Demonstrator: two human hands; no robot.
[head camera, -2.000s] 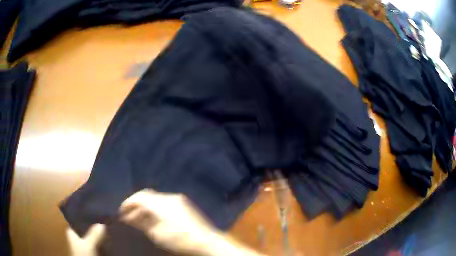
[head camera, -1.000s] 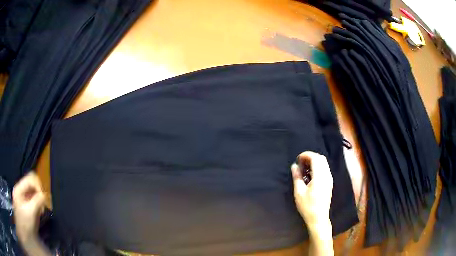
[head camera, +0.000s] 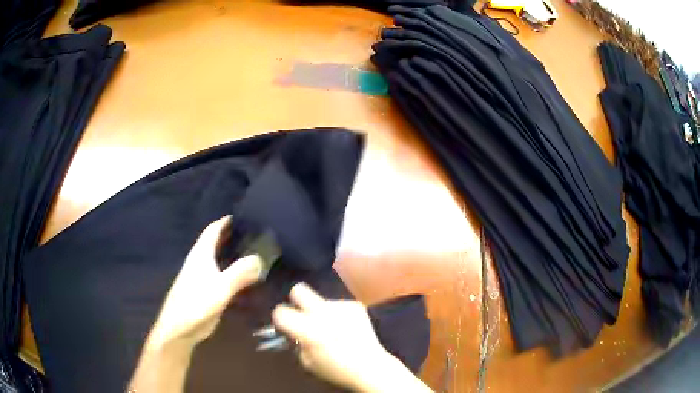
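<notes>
A black garment (head camera: 115, 261) lies on the orange-brown table, its right end lifted and folded back in front of me. My left hand (head camera: 201, 288) holds the lifted cloth between thumb and fingers. A greyish-green patch shows beside the thumb; what it is cannot be told. My right hand (head camera: 326, 330) is bent over the garment just right of my left hand. Small silver thread snips (head camera: 270, 338) stick out of it, blurred. Part of the garment's right end (head camera: 403, 326) lies on the table beyond my right hand.
A fanned stack of black garments (head camera: 506, 169) lies at right, with another black pile (head camera: 648, 192) beyond it. A black pile (head camera: 46, 130) lies at left. A yellow-and-white item (head camera: 526, 11) and a brown bristly thing (head camera: 622, 31) are at the far right. The table (head camera: 222, 84) bears a grey-green mark.
The garment lay flat a second ago; its right end is now turned up. My left hand has moved from the far left edge to the lifted cloth, and my right hand has moved left and down.
</notes>
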